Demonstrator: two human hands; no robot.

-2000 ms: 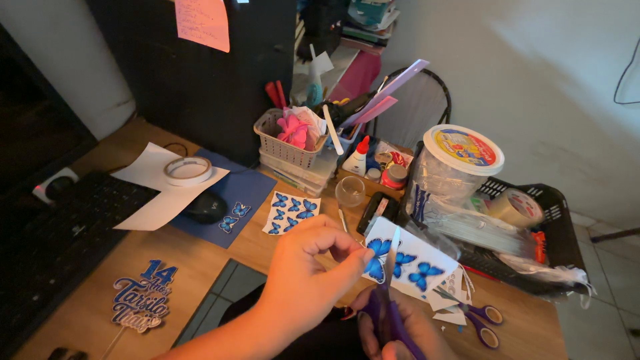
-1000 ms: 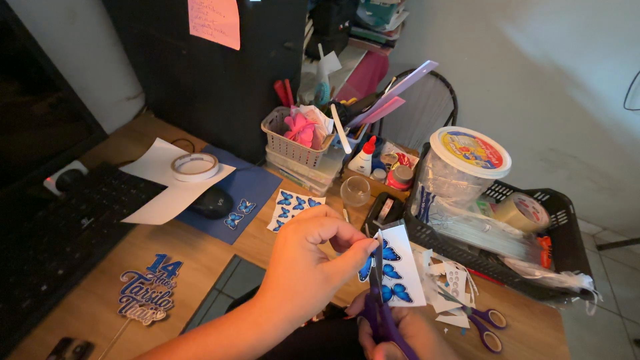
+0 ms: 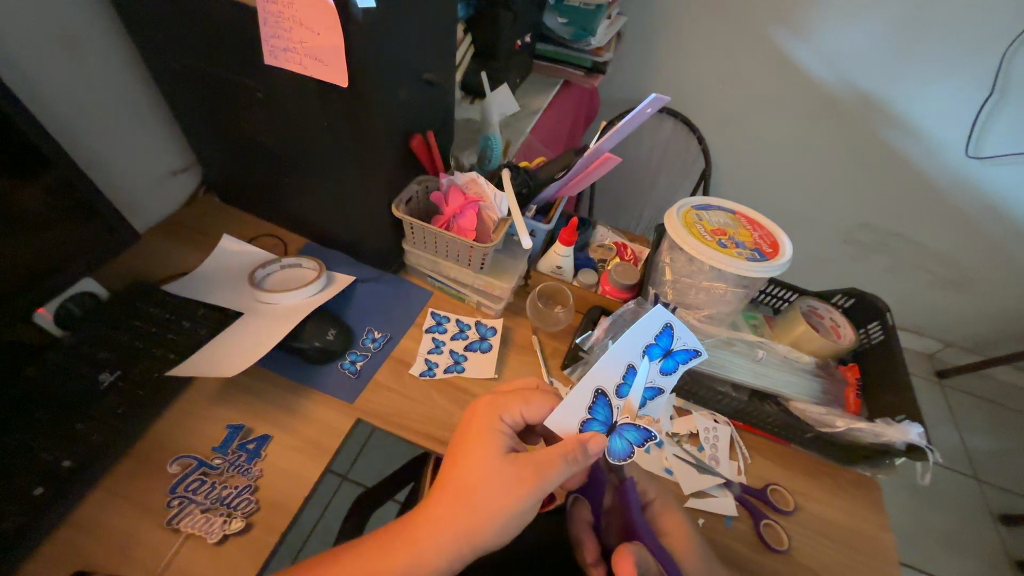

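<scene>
My left hand (image 3: 512,456) pinches a white paper strip (image 3: 588,380) printed with blue butterflies, thumb on top beside the lowest butterfly. My right hand (image 3: 640,532), partly hidden low in the view, grips purple-handled scissors (image 3: 628,512). One scissor blade shows in front of the strip, between the butterflies; whether it is cutting cannot be told. Another printed butterfly sheet (image 3: 458,344) lies on the desk beyond my left hand. Two cut-out butterflies (image 3: 364,350) rest on the blue mouse pad (image 3: 384,312). Paper scraps (image 3: 700,456) lie right of my hands.
A second pair of scissors (image 3: 760,504) lies by the scraps. Behind are a glass cup (image 3: 550,306), a glue bottle (image 3: 558,252), a basket (image 3: 452,232), a tub (image 3: 716,248) and a black crate (image 3: 880,376). A tape roll (image 3: 286,278), keyboard (image 3: 120,376) and glitter cake topper (image 3: 214,480) are left.
The butterfly strip has been turned in my left hand; its free end now points up and to the right. The scissors have moved with it, and their blade now shows before the strip.
</scene>
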